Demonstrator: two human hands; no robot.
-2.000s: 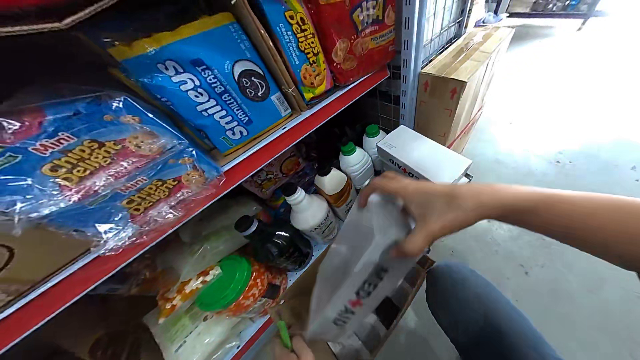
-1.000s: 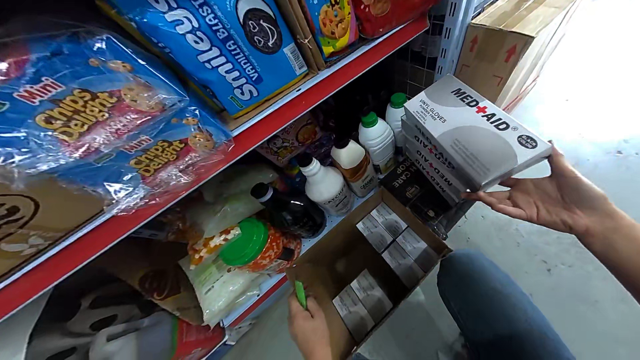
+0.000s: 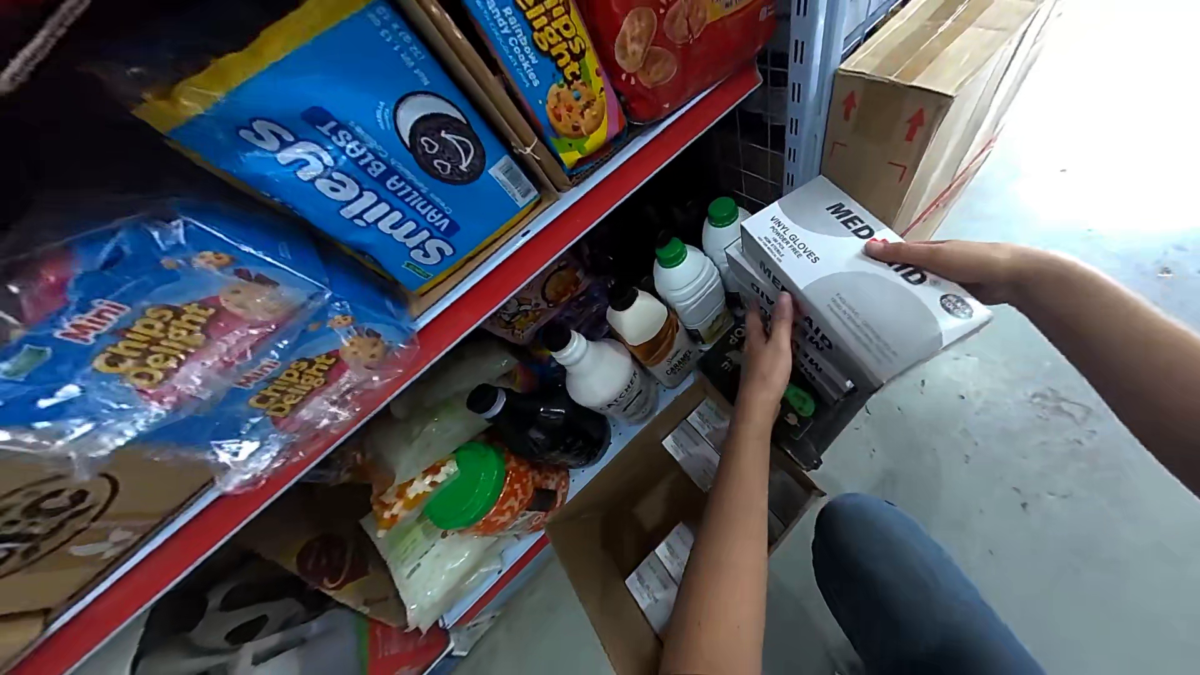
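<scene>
My right hand (image 3: 970,267) rests on the top of a white and grey Med Aid vinyl gloves box (image 3: 858,272), thumb and fingers spread over it. The fingers of my left hand (image 3: 769,356) touch the side of the glove boxes stacked just under it. Below the stack lies a dark box (image 3: 727,361), partly hidden by my left hand. An open cardboard carton (image 3: 600,534) holding several small white boxes (image 3: 653,581) stands beneath my left forearm. The green item seen earlier in my left hand does not show clearly; something green (image 3: 800,401) lies beside the wrist.
White bottles with green caps (image 3: 689,281), a caramel bottle (image 3: 652,333), a white bottle (image 3: 605,375), a dark bottle (image 3: 539,427) and a green-lidded jar (image 3: 469,487) line the lower shelf. Cookie packs (image 3: 347,141) fill the red-edged shelf (image 3: 600,206) above. A large carton (image 3: 900,122) stands behind.
My left hand has moved from the open carton's edge up to the stacked glove boxes. My right hand has shifted from the end of the top box onto its upper face.
</scene>
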